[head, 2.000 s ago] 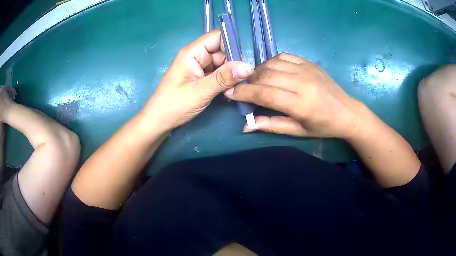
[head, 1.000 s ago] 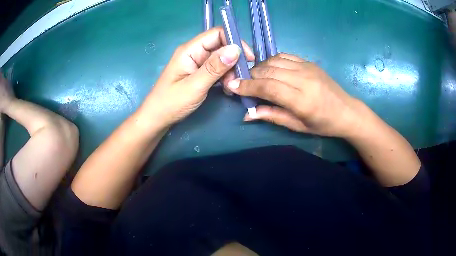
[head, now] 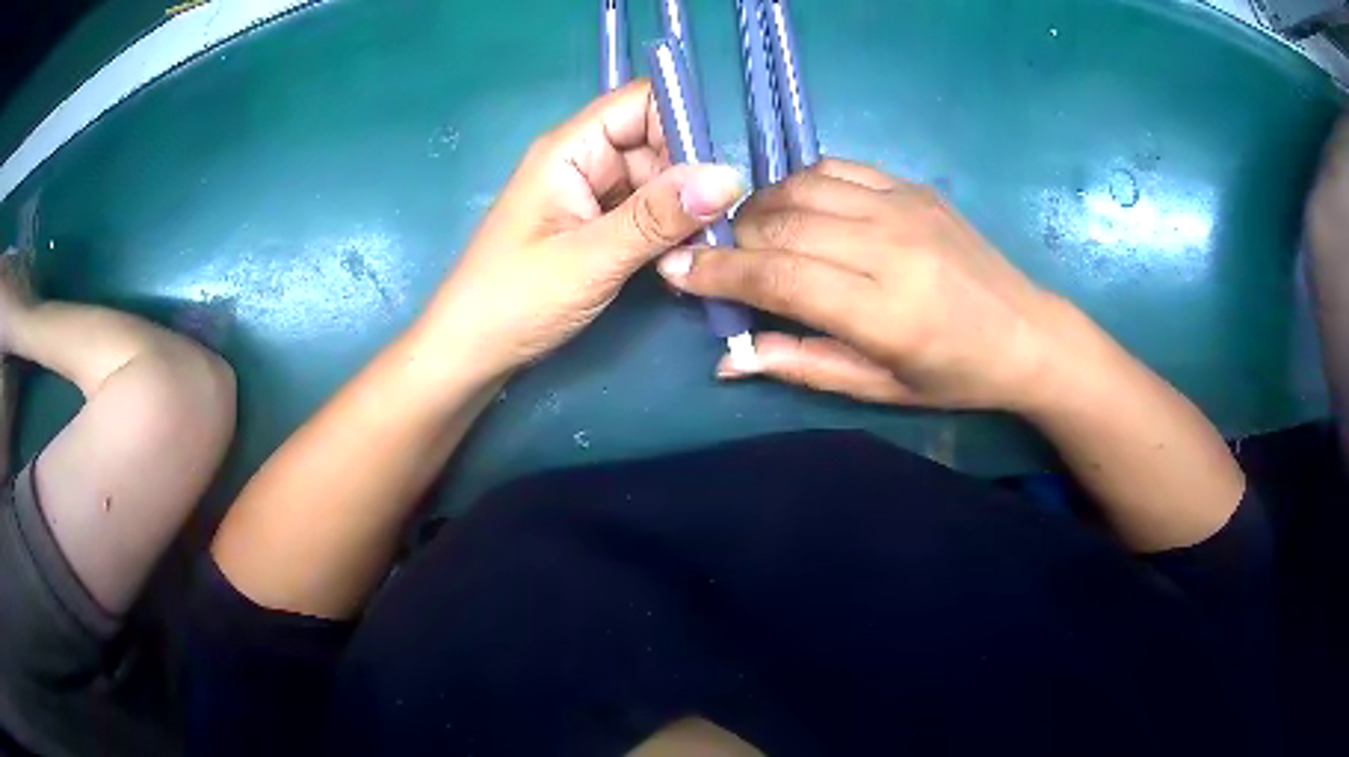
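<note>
A slim blue-purple tube unit (head: 682, 111) with a pale line along it is held between both hands, tilted with its far end up and to the left. My left hand (head: 607, 222) grips its middle between thumb and fingers. My right hand (head: 873, 281) holds its lower part, with the thumb at the white end piece (head: 741, 352). The tube's middle is partly hidden by my left thumb and right fingers. Several similar tube units (head: 796, 89) lie beyond the hands, cut off by the top edge.
The glossy green worktop (head: 355, 178) bears scuffs and light glare. A pale edge rail (head: 104, 107) curves at the upper left. Another person's arm (head: 126, 414) rests at the left, and part of another arm (head: 1327, 252) shows at the right edge.
The held tube and my left thumb shifted up a second ago and are now back lower. The arm at the right edge left the worktop and now shows again farther out.
</note>
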